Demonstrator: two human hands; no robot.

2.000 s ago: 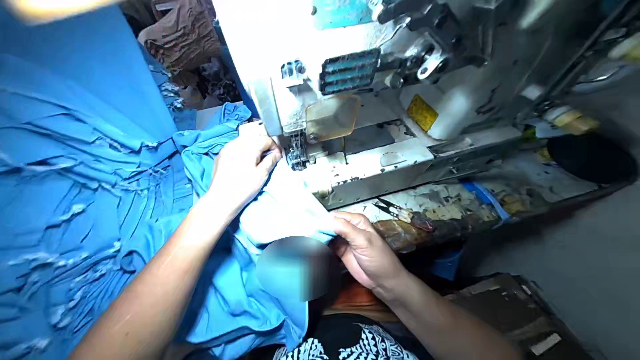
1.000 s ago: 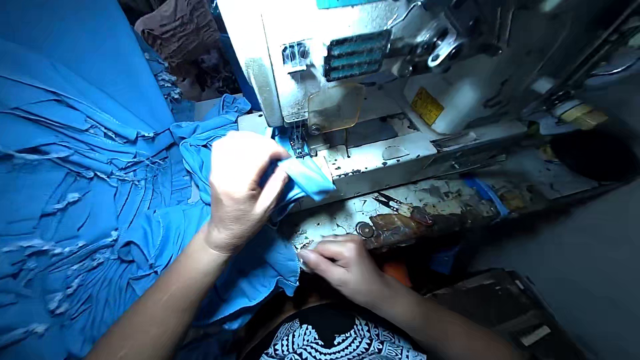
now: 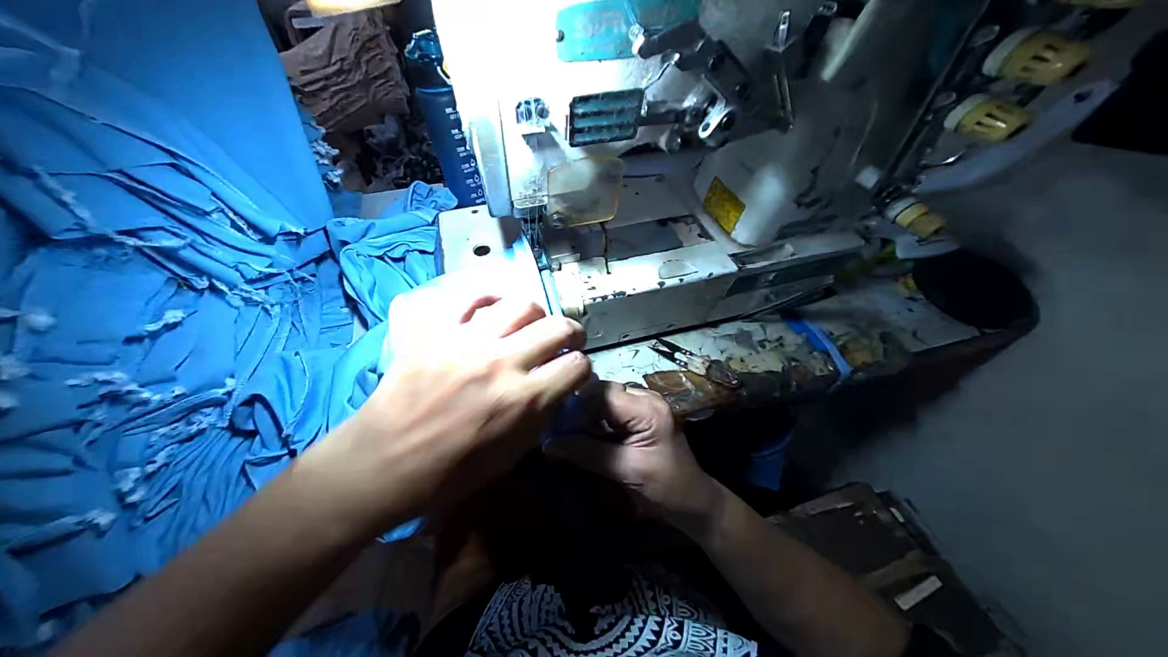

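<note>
Blue knit fabric [image 3: 383, 265] lies at the left of an industrial sewing machine [image 3: 639, 283], and a strip of it runs up to the presser foot [image 3: 538, 255] below the needle area. My left hand [image 3: 484, 365] is in front of the foot, fingers bent, closed on the edge of the fabric. Just right of it and lower, my right hand [image 3: 634, 438] has its fingers curled around part of the same blue fabric. The two hands nearly touch and hide most of the piece between them.
Thread snips [image 3: 693, 360] lie on the worn table edge [image 3: 757, 365] right of my hands. Gathered blue garments [image 3: 164, 365] pile up at the left. Behind the machine bed stand a dark blue bottle [image 3: 452, 137] and brown cloth [image 3: 347, 73]. A dark box [image 3: 876, 538] sits lower right.
My left hand has come down and right from beside the presser foot, close to my right hand. The pale blue flap that stuck out beside my left hand a second ago no longer shows.
</note>
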